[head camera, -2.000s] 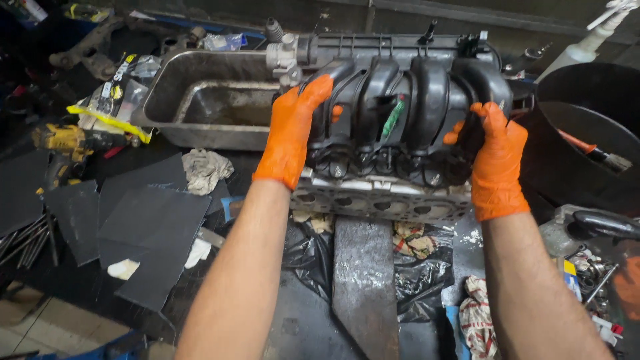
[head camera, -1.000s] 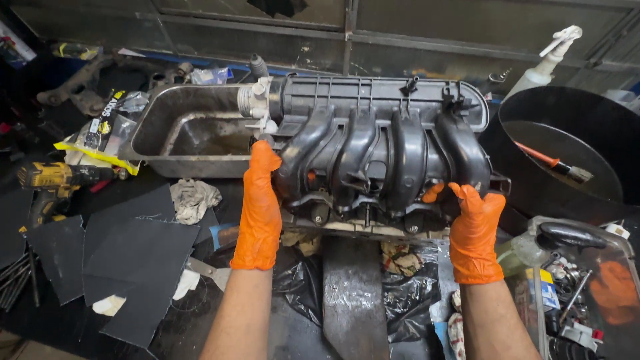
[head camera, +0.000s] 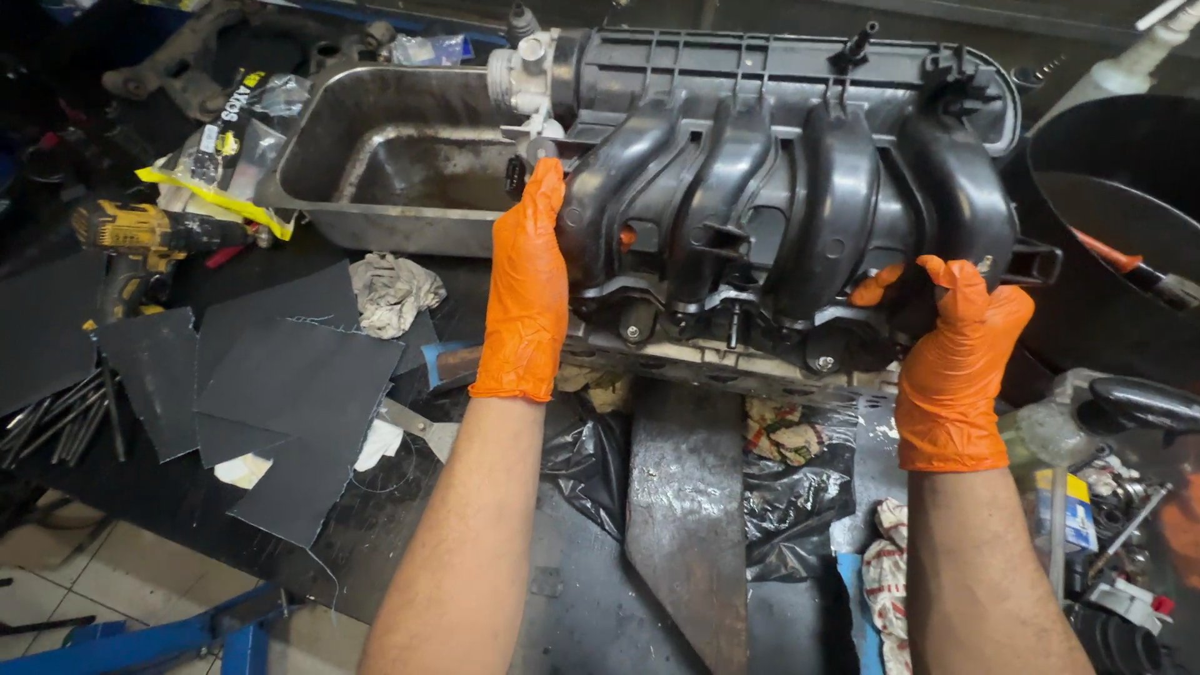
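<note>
A black plastic intake manifold (head camera: 834, 216) with several curved runners lies over a metal cylinder head (head camera: 712, 370). My left hand (head camera: 527, 281), in an orange glove, grips the manifold's left end, just below the pale metal throttle body (head camera: 532, 75). At the right end, my right hand (head camera: 966, 366), also gloved in orange, holds the outermost runner, and some of its fingers show through the gap beside that runner. The mating face between manifold and head is mostly hidden. A dark metal bar (head camera: 684, 506) runs from under the head toward me.
Left of the manifold sits a metal basin (head camera: 394, 220). A yellow cordless drill (head camera: 141, 234), a crumpled rag (head camera: 394, 291) and black abrasive sheets (head camera: 300, 384) lie farther left. On the right are a round black tub (head camera: 1116, 309) holding a brush and a clear container of small parts (head camera: 1116, 525).
The manifold has tilted between frames, first showing its runners rising steeply, then its plenum lying farther back. Both hands have stayed on its ends. The view has shifted.
</note>
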